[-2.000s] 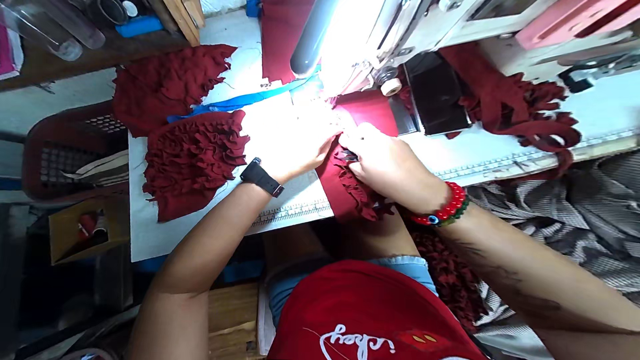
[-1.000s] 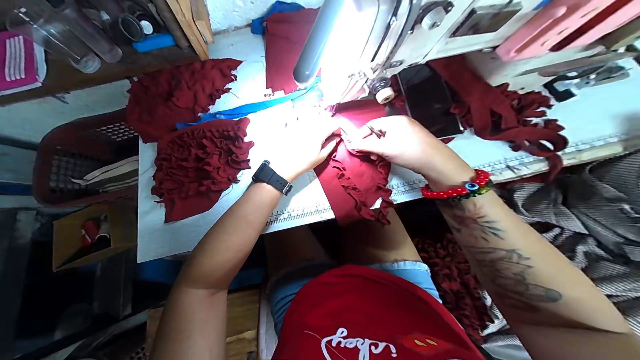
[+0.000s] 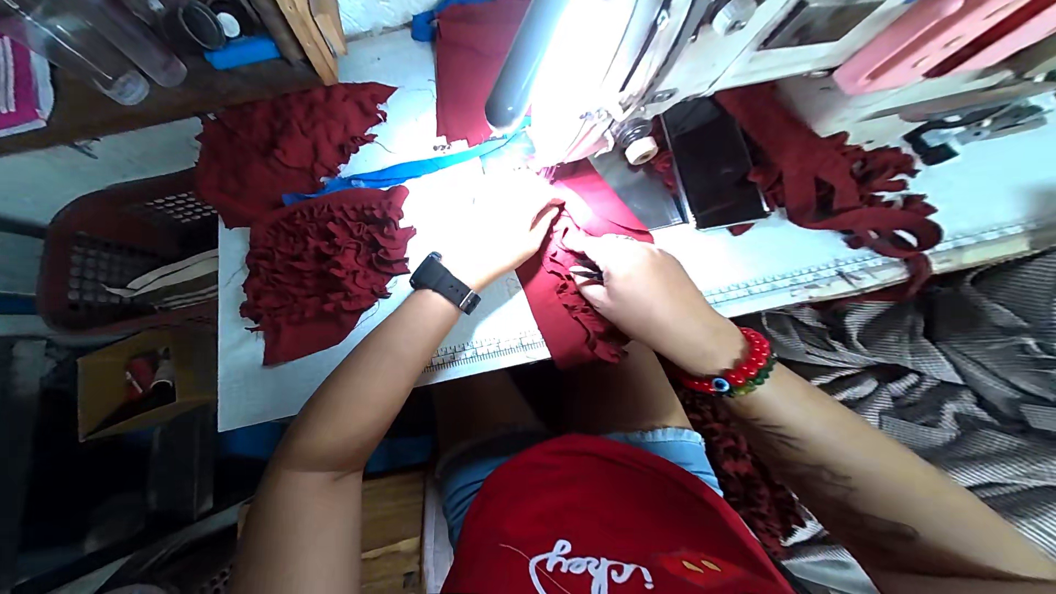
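Note:
A dark red fabric panel with a ruffled strip (image 3: 554, 318) lies under the needle area of a white sewing machine (image 3: 606, 91) and hangs over the table's front edge. My left hand (image 3: 524, 219) rests on its left side near the needle, fingertips washed out by the lamp light. My right hand (image 3: 631, 280) pinches the ruffle on the right side, with a small dark tool, perhaps thread snips, among the fingers. The needle itself is lost in glare. Two ruffled red pieces, one (image 3: 322, 256) nearer and one (image 3: 285, 148) behind, lie to the left.
A black phone-like slab (image 3: 714, 165) lies right of the machine head, beside a heap of red strips (image 3: 841, 181). Blue fabric (image 3: 404, 171) crosses the table behind my left hand. A plastic basket (image 3: 62, 272) and an open box (image 3: 124, 388) stand at the left; striped cloth (image 3: 932, 363) is at the right.
My right hand has moved a little down along the ruffle, nearer to me. My left hand stays by the needle area.

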